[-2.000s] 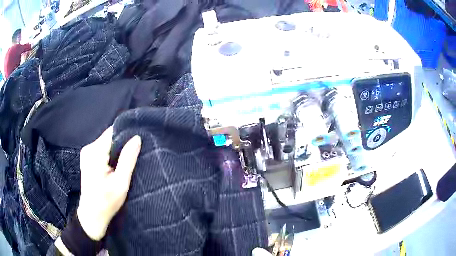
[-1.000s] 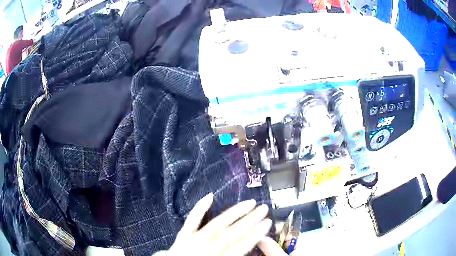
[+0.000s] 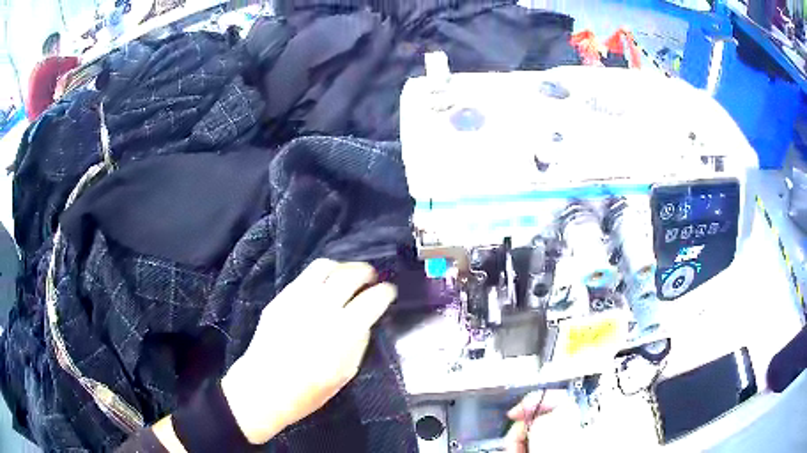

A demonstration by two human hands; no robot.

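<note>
The checked fabric panel (image 3: pixel 380 389) lies left of the overlock machine (image 3: pixel 531 142), its edge beside the presser foot area (image 3: pixel 473 332). My left hand (image 3: pixel 305 341) holds a fold of this cloth between thumb and fingers, just left of the needle area. The white work plate (image 3: pixel 434 354) shows bare. My right hand (image 3: pixel 544 425) is low at the machine's front, cut off by the bottom edge and blurred. A thin dark line shows at its fingers; I cannot tell whether it is held.
Checked cloth and plain black lining (image 3: pixel 177 203) are heaped at left, with a pale bundle tie (image 3: pixel 66 345) over them. A control panel (image 3: pixel 695 234) and a dark flat rectangle (image 3: pixel 705 394) are at right. Blue bins (image 3: pixel 752 106) stand behind. A person in red (image 3: pixel 46 87) is at far left.
My left hand has moved up and left from the machine front and grips the cloth. The cloth has drawn left, baring the plate. My right hand has shifted right. The whole view has shifted.
</note>
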